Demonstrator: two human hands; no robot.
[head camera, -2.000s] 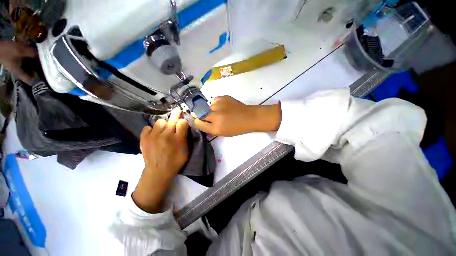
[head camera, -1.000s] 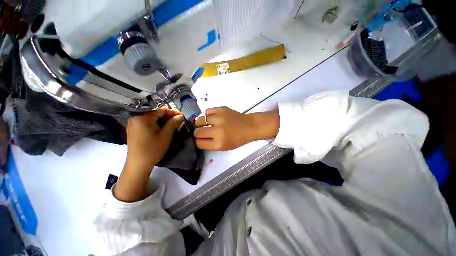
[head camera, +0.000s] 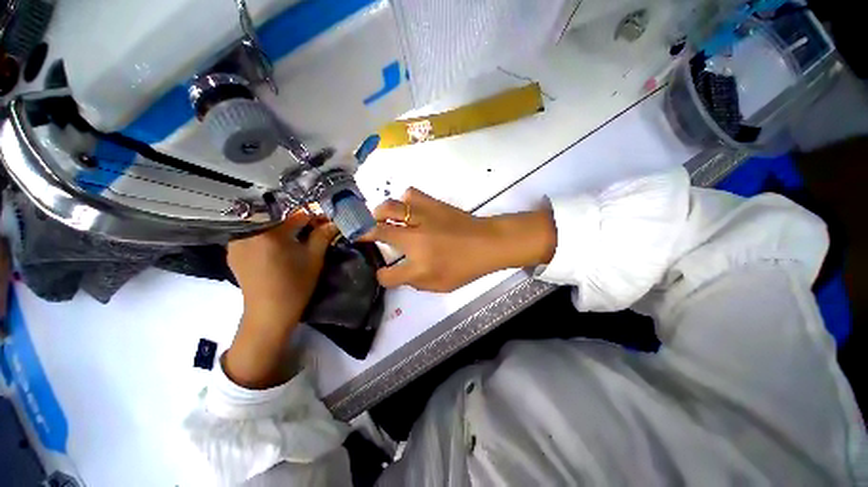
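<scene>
The dark grey garment lies under and around the needle area of the white sewing machine, with more of it bunched at the left. My left hand is left of the needle, fingers bent and pinching the fabric; the exact part is hidden. My right hand is right of the needle, its fingertips beside the blue-grey knob and at the garment's edge; whether it grips the fabric is unclear. The presser foot is mostly hidden by the knob and fingers.
A small black label lies on the white table left of my left wrist. A yellow tape strip is on the machine bed. A clear tub with dark pieces stands at the right. A ruler runs along the front edge. A blue sticker is at far left.
The view has shifted, so the machine head sits further left. My left hand has gone from flat fingers to a pinch. My right hand's fingers have spread towards the knob since one second ago.
</scene>
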